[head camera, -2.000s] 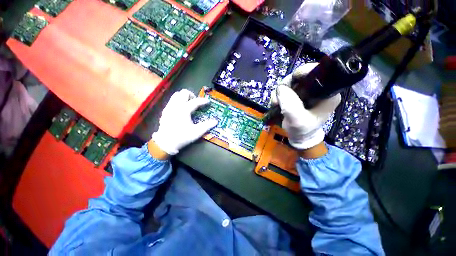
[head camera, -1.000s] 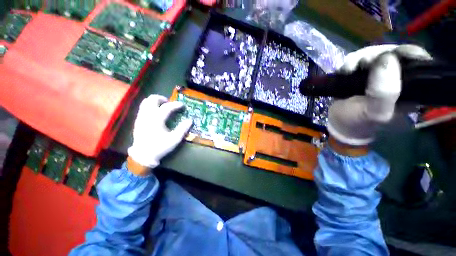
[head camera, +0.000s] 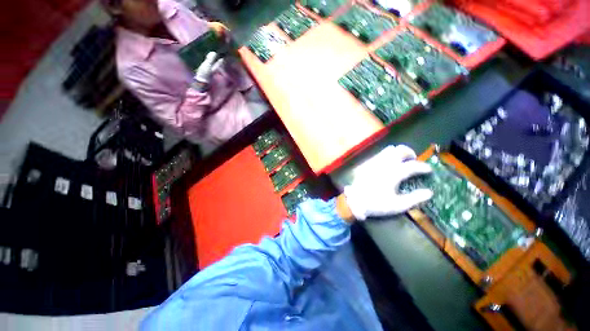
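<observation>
A green circuit board (head camera: 475, 216) lies in one position of the orange-brown fixture (head camera: 527, 297). The fixture's other position, cut off at the lower right, shows no board in its visible part. My left hand (head camera: 387, 183), in a white glove, rests at the board's left end, with thumb and fingers around its edge. The fingertips are slightly blurred. My right hand is out of the picture, and no screwdriver shows.
A black parts tray (head camera: 472, 132) with silvery pieces is behind the fixture. Boards lie on a red-orange foam sheet (head camera: 310, 97). A tote with red lining (head camera: 223, 207) holds boards. A person in pink (head camera: 162, 71) holds a board. Black racks (head camera: 77, 239) stand left.
The view has swung left, bringing the other person and black racks into sight. My right hand and the screwdriver have left the picture. My left hand stays at the board's end.
</observation>
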